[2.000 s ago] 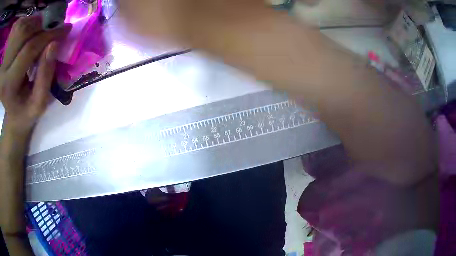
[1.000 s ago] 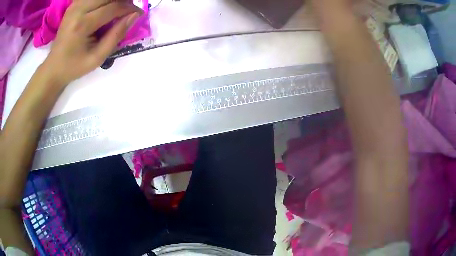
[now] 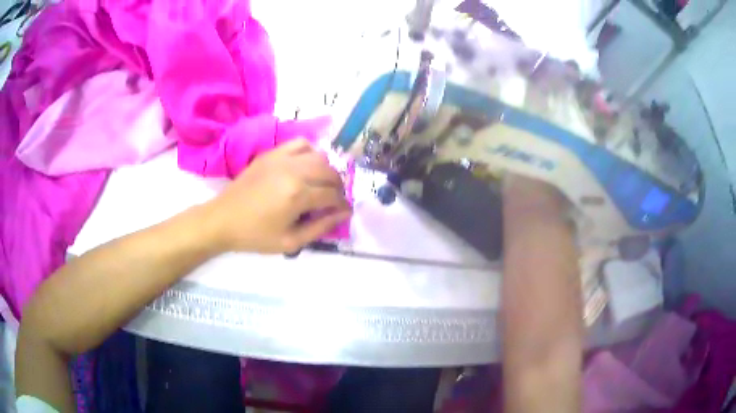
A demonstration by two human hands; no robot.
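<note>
The hot-pink garment (image 3: 214, 81) lies heaped on the left and back of the white sewing table, with a narrow part running toward the needle area. My left hand (image 3: 282, 198) has curled fingers on its edge, just left of the presser foot area, and appears to pinch it. The cream sewing machine head (image 3: 516, 153) with a blue stripe and "JACK" lettering stands at centre right. My right forearm reaches up from the bottom to the machine arm; the right hand itself is hidden there. White glare blurs the stitching area.
The grey ruler-marked table edge (image 3: 323, 327) curves across the front. A pale block-like item (image 3: 633, 286) lies at the table's right. More pink cloth (image 3: 637, 367) is piled at lower right. Part of a blue basket (image 3: 109, 375) shows at lower left, beside dark-clothed legs.
The view has tilted up, so the machine head and garment heap now show. My left hand stays at the cloth by the needle. My right forearm now reaches to the machine arm.
</note>
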